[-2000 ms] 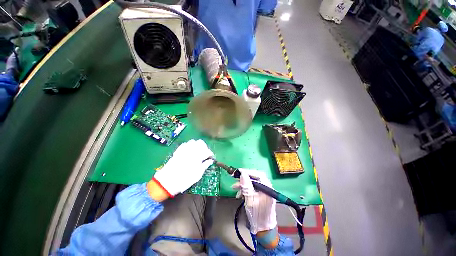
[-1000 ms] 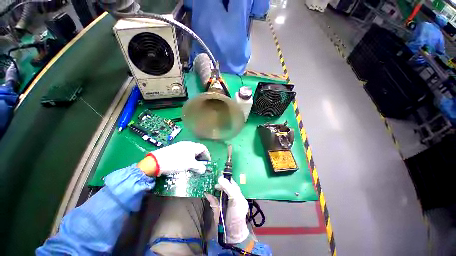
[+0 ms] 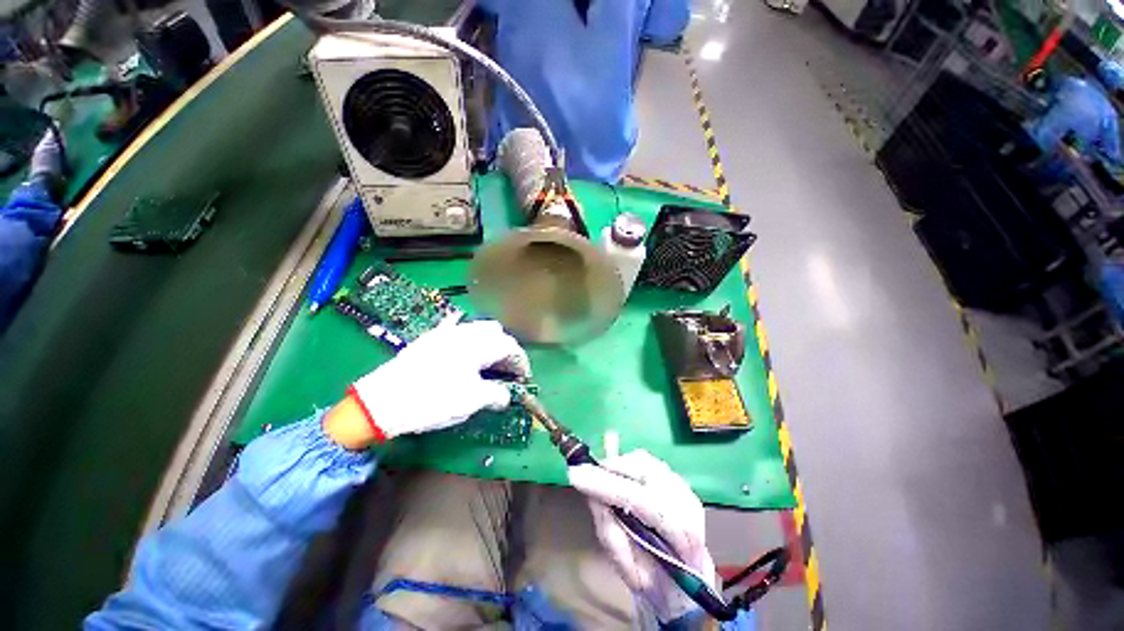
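My left hand, in a white glove with a red cuff, is at a green circuit board near the mat's front edge and covers most of it. Its fingertips are at the board's upper right part; whether they hold solder wire cannot be told. My right hand, gloved in white, holds a soldering iron like a pen. The iron's metal tip points up and left and meets the area by my left fingertips. A second board, parts side up, lies behind my left hand.
The fume funnel stands behind my hands. The blower, blue stick, white bottle and black fan stand around it. The iron stand with its yellow sponge is at right. The conveyor carries a board. A person in blue stands beyond.
Since one second ago, the iron has tilted left, its tip now by my left fingertips. My right hand has moved right. The near board is now more covered by my left hand.
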